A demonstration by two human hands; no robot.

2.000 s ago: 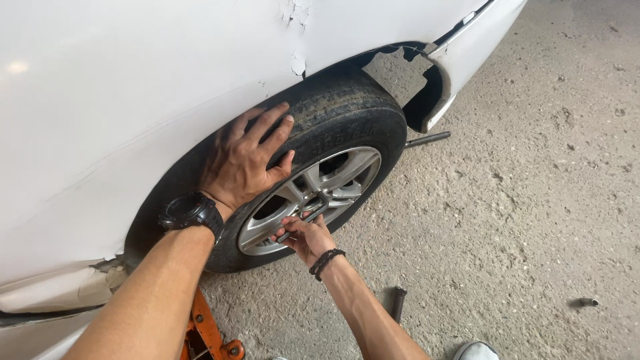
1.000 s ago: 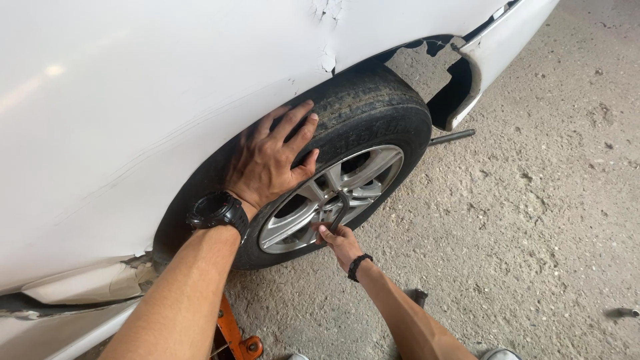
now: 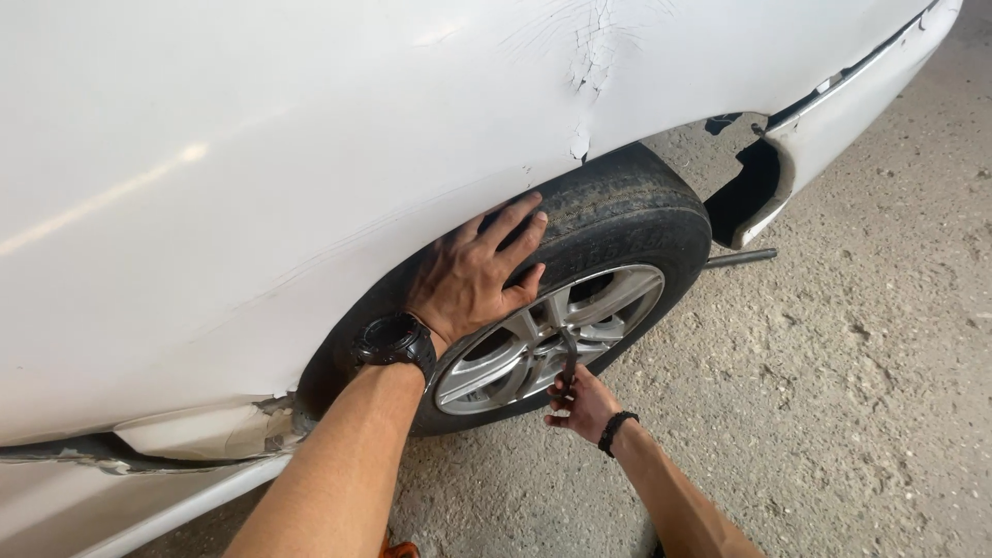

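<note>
My left hand [image 3: 484, 271] lies with spread fingers on the sidewall and tread of a black car tire [image 3: 620, 209], a dark watch on its wrist. Below and to the right, my right hand [image 3: 581, 403] has its fingers closed around the lower end of a dark bent metal wrench [image 3: 570, 356]. The wrench's upper end meets the hub area of the silver alloy wheel [image 3: 480, 376]; its exact seat there is too small to tell. A dark bracelet circles the right wrist.
The white car's fender [image 3: 310, 155] arches over the tire, its paint cracked. The bumper [image 3: 860, 116] has a broken, open edge at right. A dark metal bar [image 3: 742, 258] sticks out beyond the tire. Part of an orange tool [image 3: 401, 549] shows at the bottom edge, above rough concrete.
My right hand has shifted from close to the hub to beside the rim's lower edge, and the wrench has turned. My left hand stays on the tire. The view has moved.
</note>
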